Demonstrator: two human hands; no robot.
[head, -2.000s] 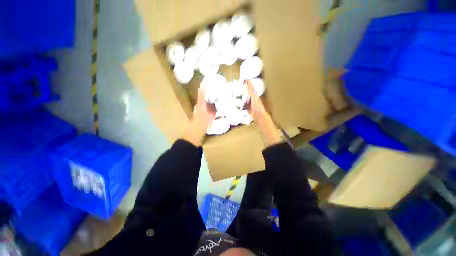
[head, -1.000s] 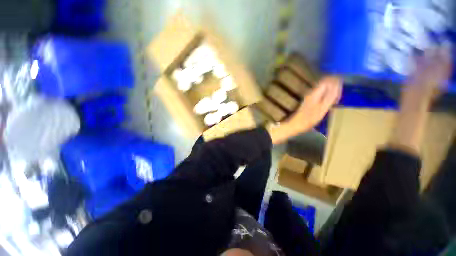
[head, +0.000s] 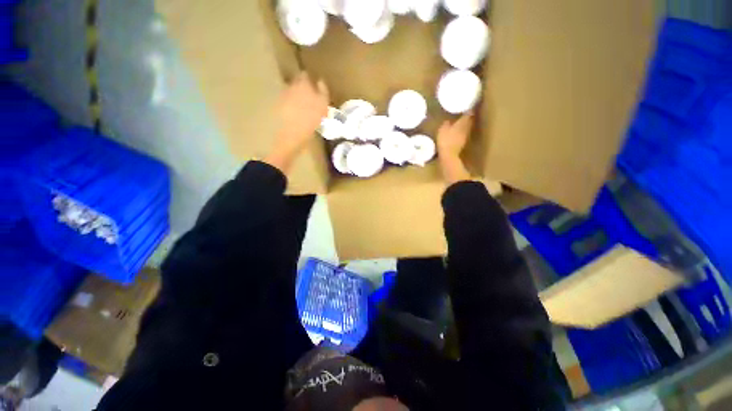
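Observation:
A large open carton stands in front of me with its flaps spread. Round white parts lie in it, several in a cluster near its close edge and others along the far and right sides; brown cardboard shows between them. My left hand is at the carton's left inner side, its fingers beside the leftmost white parts. My right hand reaches down inside at the right, next to the cluster. Both hands' fingers are apart, with nothing seen held in them.
Blue bins stand at the left, one holding small white things. More blue bins stand at the right. A cardboard flap sticks out at the lower right. A blue slatted basket is below the carton. A flat brown carton lies lower left.
A second ago both hands were to the right, one over a blue bin of white parts. Now both are back inside the carton, which appears nearer. Fewer white parts show than two seconds ago.

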